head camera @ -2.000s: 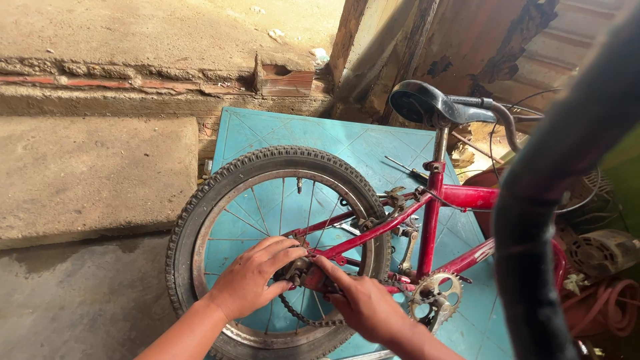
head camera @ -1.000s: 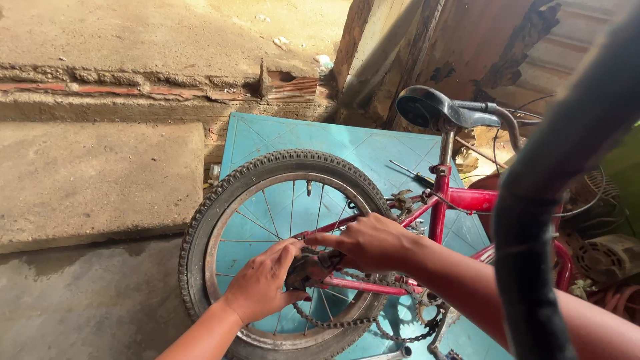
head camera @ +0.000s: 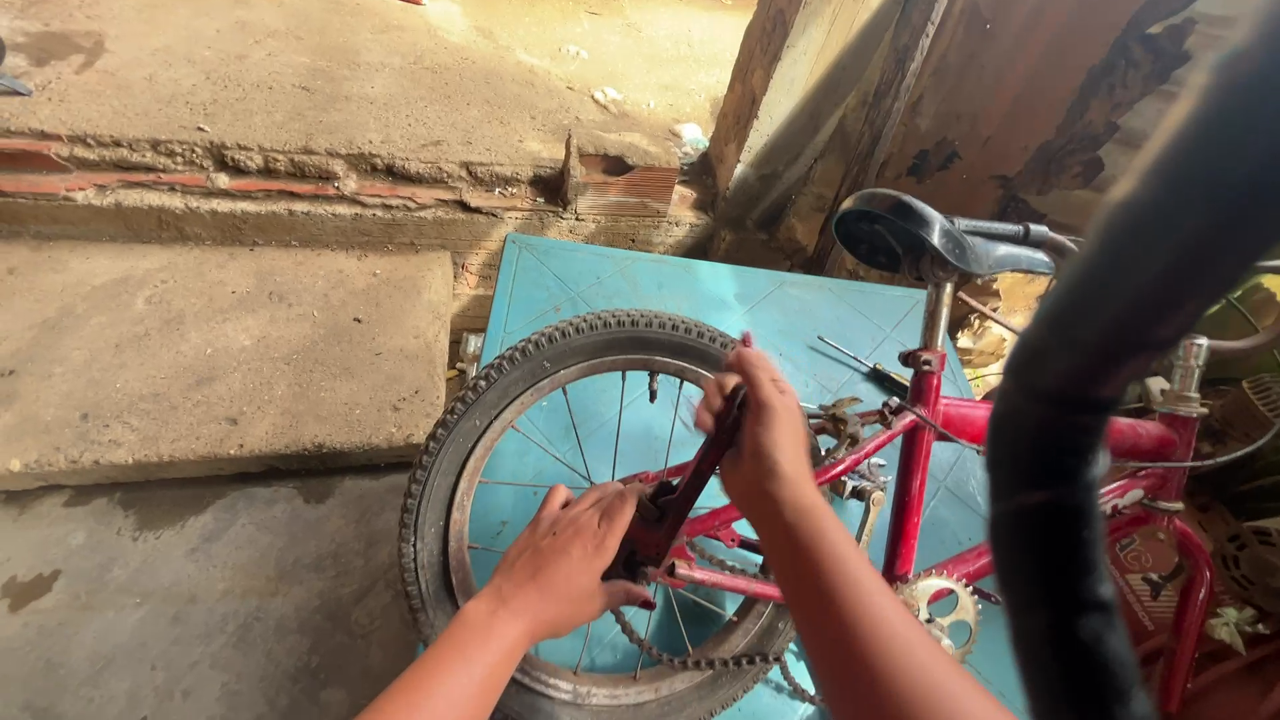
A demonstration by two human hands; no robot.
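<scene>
A red bicycle frame (head camera: 910,480) lies on a blue plastic table (head camera: 620,280), its rear wheel's knobby tire (head camera: 430,500) toward me. My left hand (head camera: 565,555) holds a dark part at the wheel hub, fingers on top and thumb below. My right hand (head camera: 760,430), somewhat blurred, grips a long dark reddish bar (head camera: 700,470) that slants up from the hub; whether it is a tool or a bicycle part I cannot tell. The chain (head camera: 690,660) hangs in a loose loop below the hub, left of the chainring (head camera: 940,615).
A screwdriver (head camera: 865,365) lies on the table near the black saddle (head camera: 930,235). A thick black curved tube (head camera: 1060,400) crosses the near right side. Concrete steps (head camera: 220,350) and a broken hollow brick (head camera: 625,185) border the table at the left and back.
My right hand has moved up from the hub and now grips the raised end of the dark bar. My left hand has stayed at the hub.
</scene>
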